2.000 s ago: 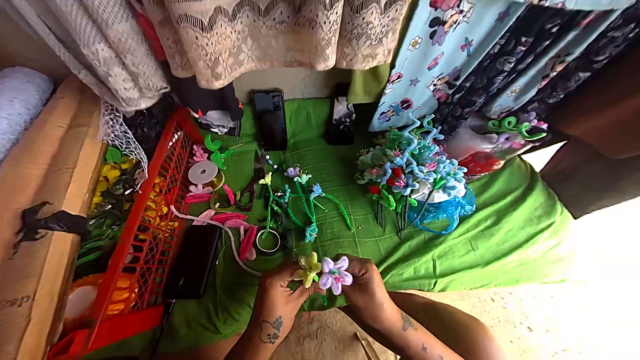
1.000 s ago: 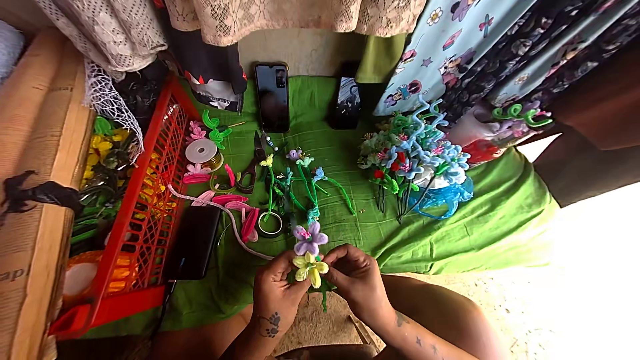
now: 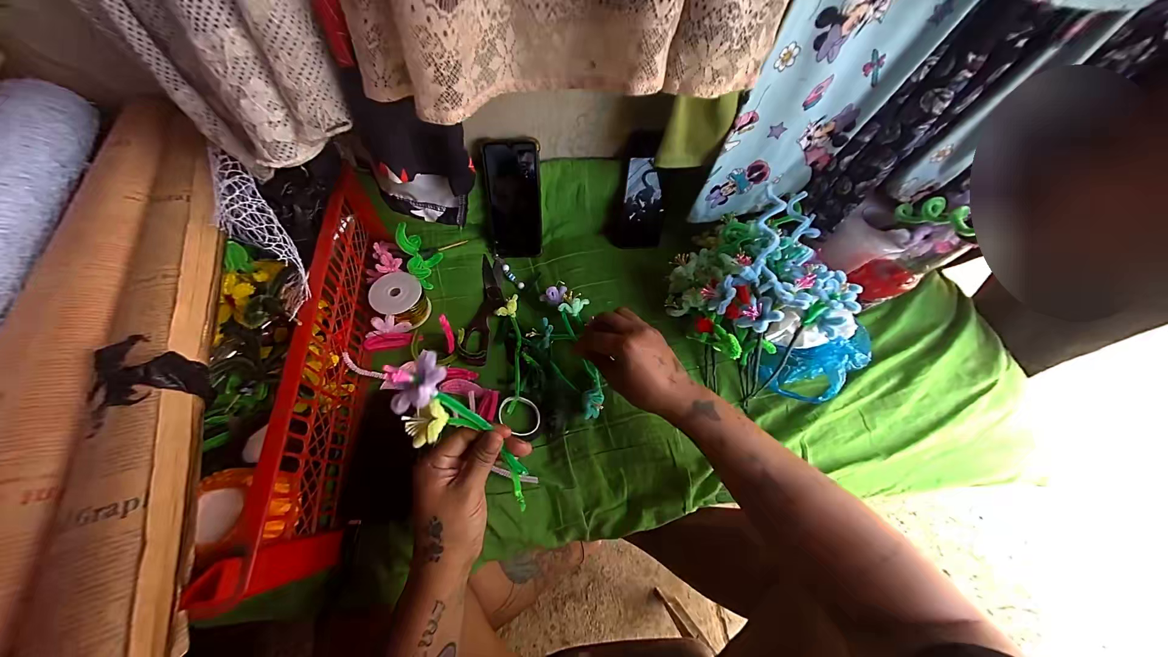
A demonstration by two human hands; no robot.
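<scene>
Pinched in my left hand (image 3: 465, 465) are the green stems of a lilac pipe-cleaner flower (image 3: 418, 381) and a pale yellow one (image 3: 426, 423), their heads tilted to the left. My right hand (image 3: 631, 354) reaches over the green cloth (image 3: 620, 474) at the loose pipe-cleaner flowers (image 3: 568, 301); its fingertips are by their green stems, and whether they grip one cannot be told. Scissors (image 3: 488, 310) and a white ring (image 3: 520, 416), perhaps a tape roll, lie between my hands. A spool (image 3: 398, 294) stands farther left among pink pipe-cleaner pieces (image 3: 387, 332).
A red plastic basket (image 3: 315, 365) and a cardboard box (image 3: 109, 365) stand at the left. Two phones (image 3: 513, 196) lean at the back below lace curtains (image 3: 584, 55). A blue pipe-cleaner bouquet (image 3: 776, 283) is at the right, beside blue plastic (image 3: 826, 365). A blurred person is at the far right.
My hands were together on the two flowers. My left hand has moved left with them, and my right hand has let go and moved up to the loose flowers.
</scene>
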